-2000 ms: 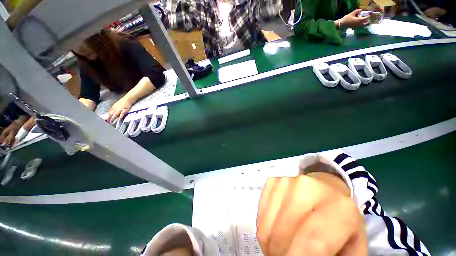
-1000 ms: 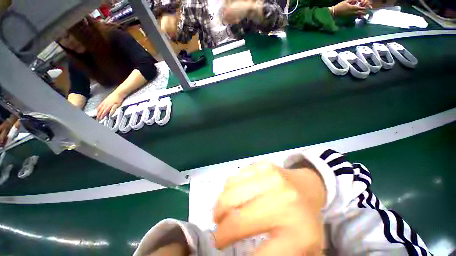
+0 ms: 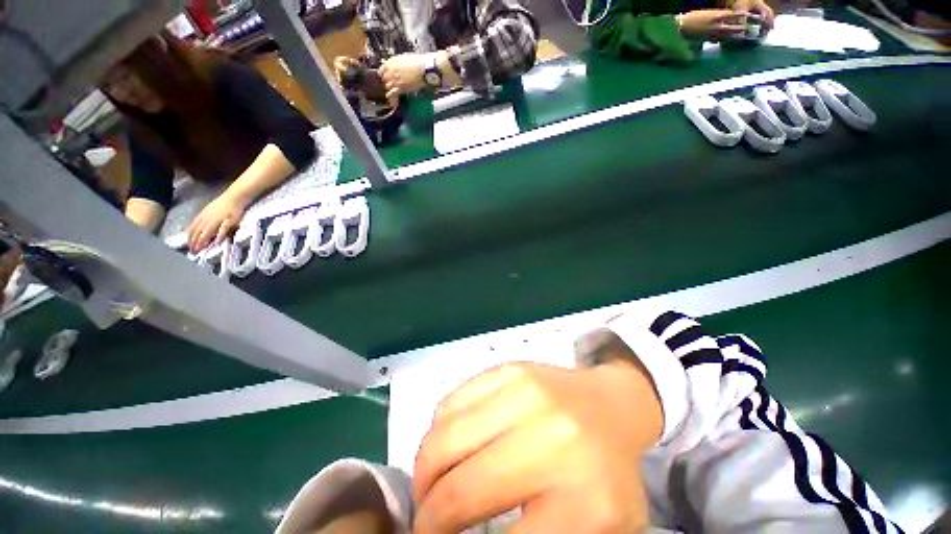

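A white label sheet (image 3: 417, 391) lies in front of me, over the near rail and the green worktop. My right hand (image 3: 537, 448) is over it, back of the hand up, fingers bent down and to the left. Its fingertips are hidden, so I cannot tell what it holds. My left hand (image 3: 349, 518) shows only as a bit of wrist in a white cuff at the bottom edge; its fingers are out of the picture. The right sleeve is white with black stripes.
White loop-shaped products stand in rows on the green belt (image 3: 521, 250), at left (image 3: 302, 238) and far right (image 3: 782, 117). A grey post (image 3: 209, 308) crosses diagonally at left. Co-workers in dark, plaid (image 3: 495, 47) and green (image 3: 647, 29) sleeves sit opposite.
My right hand has moved left over the sheet. The left row of loops has grown by one and shifted. The plaid-sleeved worker's hands now hold a dark object.
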